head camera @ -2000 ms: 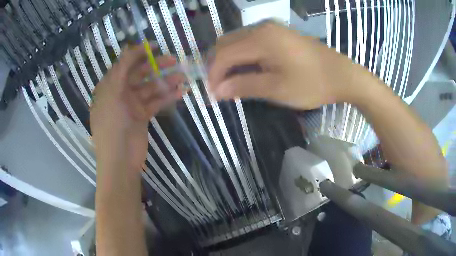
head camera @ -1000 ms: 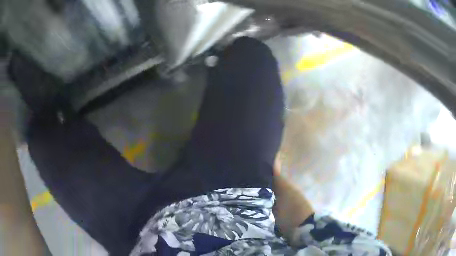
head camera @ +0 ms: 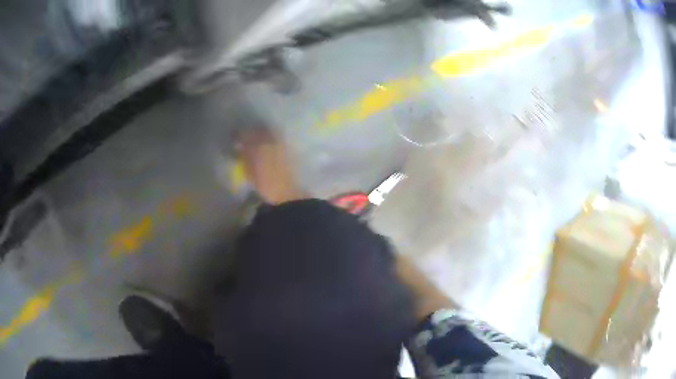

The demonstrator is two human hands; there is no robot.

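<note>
Scissors with red handles (head camera: 351, 202) and pale blades show beside my dark-clothed knee, partly hidden by it; the blades point up and right. My right forearm (head camera: 420, 290) comes from a patterned sleeve and passes behind the knee. A blurred skin-coloured shape (head camera: 270, 166) shows beyond the knee; I cannot tell if it is my right hand or part of a foot. Whether a hand touches the scissors is hidden. My left hand is out of the picture.
The grey floor has broken yellow lines (head camera: 493, 55). A taped cardboard box (head camera: 589, 277) stands at the right, beside clear plastic. The blurred dark machine base (head camera: 96, 107) fills the upper left. A dark shoe (head camera: 148, 320) is at the lower left.
The view has dropped from the tapes and feeders to the floor. Both hands have left the tapes. The scissors have come into view beside the knee, and the left arm has left the picture.
</note>
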